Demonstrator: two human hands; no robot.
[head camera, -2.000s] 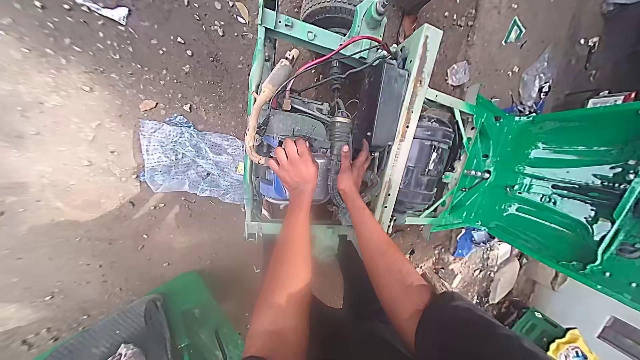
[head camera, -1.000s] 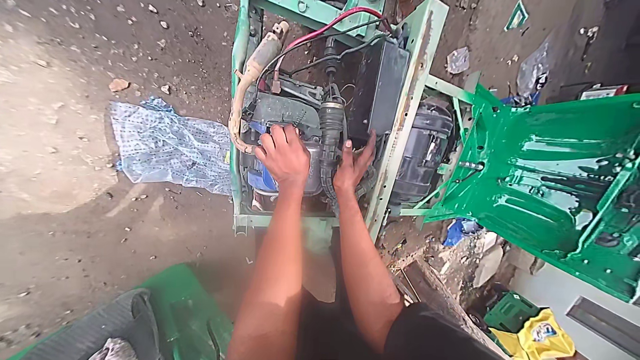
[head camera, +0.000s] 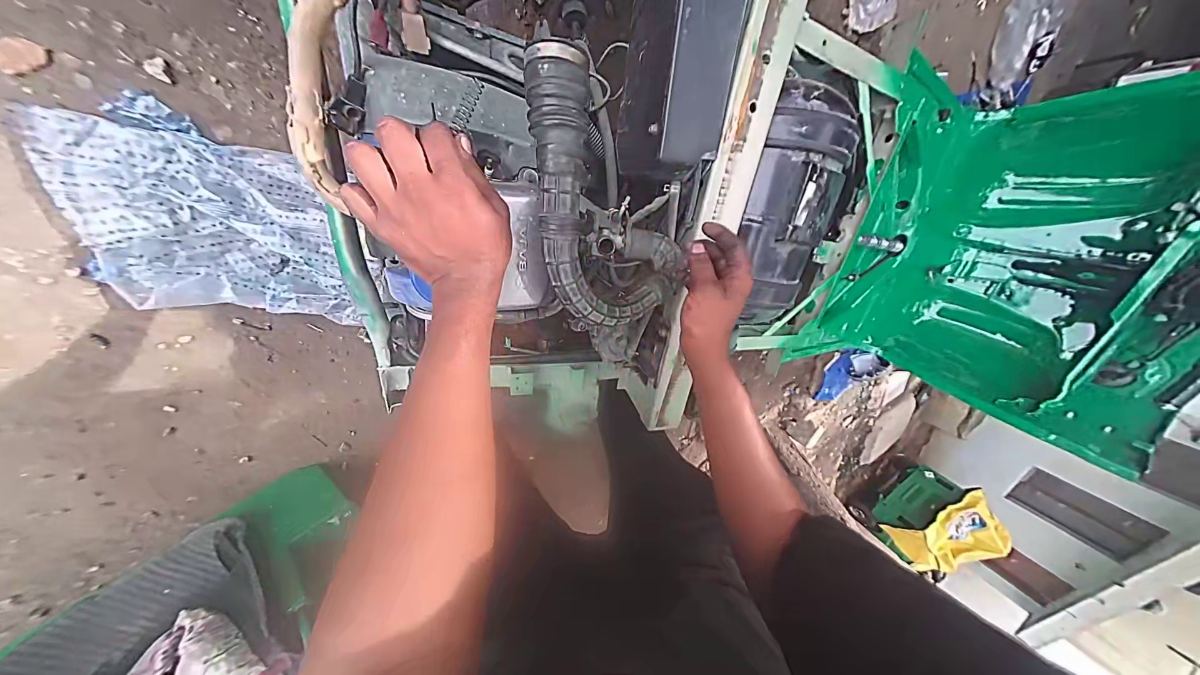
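Observation:
A green metal vehicle frame (head camera: 727, 178) surrounds an engine with a silver cover (head camera: 521, 248). My left hand (head camera: 436, 202) is over the engine's left side, fingers bent near a grey metal shroud (head camera: 506, 117); its fingertips' contact is unclear. Right of it a ribbed black rubber intake hose (head camera: 561, 178) curves down toward the right. My right hand (head camera: 717, 281) is at the frame's right rail, fingers curled beside the rail; whether it grips anything I cannot tell. A tan wrapped exhaust pipe (head camera: 307, 103) runs along the left rail.
A large black cylindrical housing (head camera: 797, 197) sits right of the rail, beside a green painted metal panel (head camera: 1031, 216). Plastic sheeting (head camera: 197, 206) lies on the dirt at left. A green crate (head camera: 914, 497) and yellow bag (head camera: 966, 534) are at lower right.
My right hand has moved right, from beside the ribbed hose to the frame's right rail. My left hand stays over the engine's left side.

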